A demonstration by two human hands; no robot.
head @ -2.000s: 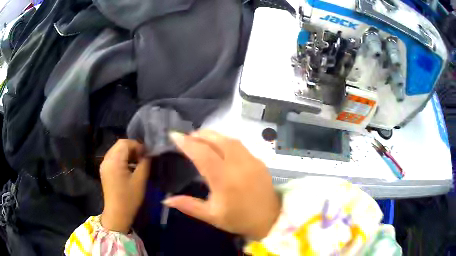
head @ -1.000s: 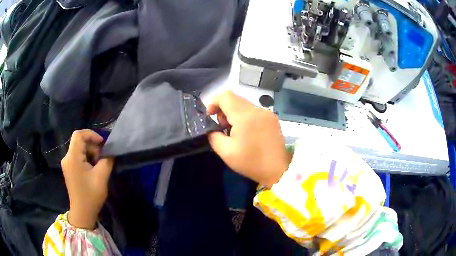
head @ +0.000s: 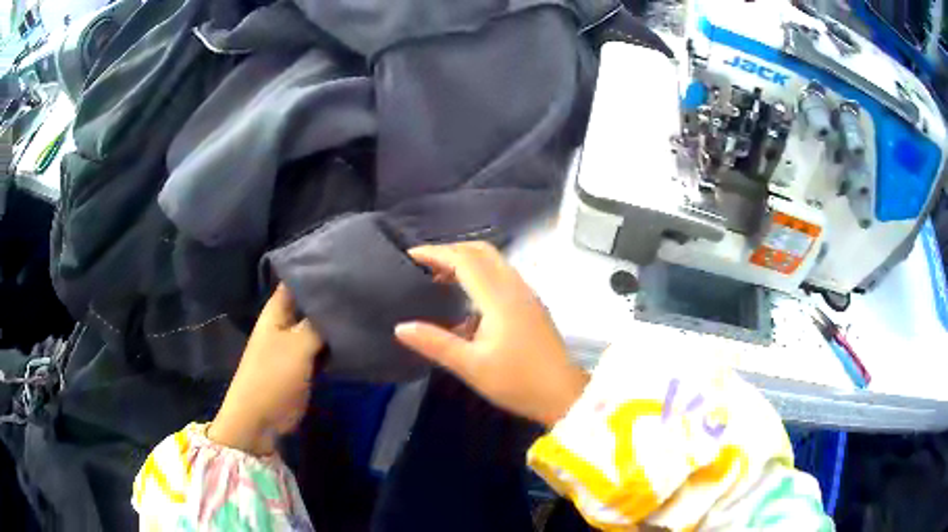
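Note:
A dark grey sleeve end (head: 364, 286) is spread between my hands over my lap. My left hand (head: 275, 369) grips its left edge, with the fingertips hidden inside or behind the fabric. My right hand (head: 499, 333) is at its right side, with thumb and fingers apart; the thumb lies over the fabric and the fingertips are at its upper right edge. Whether they pinch it is unclear. The garment body (head: 468, 114), a large grey-black mass, lies behind and to the left.
The white overlock machine (head: 629, 135) stands at the right on a white table (head: 582, 312). A recessed grey tray (head: 707, 301) is below its head. Thread snips (head: 844, 348) lie right of the tray. A blue crate edge shows under the table at the lower right.
The sleeve end was stretched sideways with its stitched seam edge showing; now a smooth face shows and that edge is hidden. My right thumb and fingers have spread apart. The camera view has shifted.

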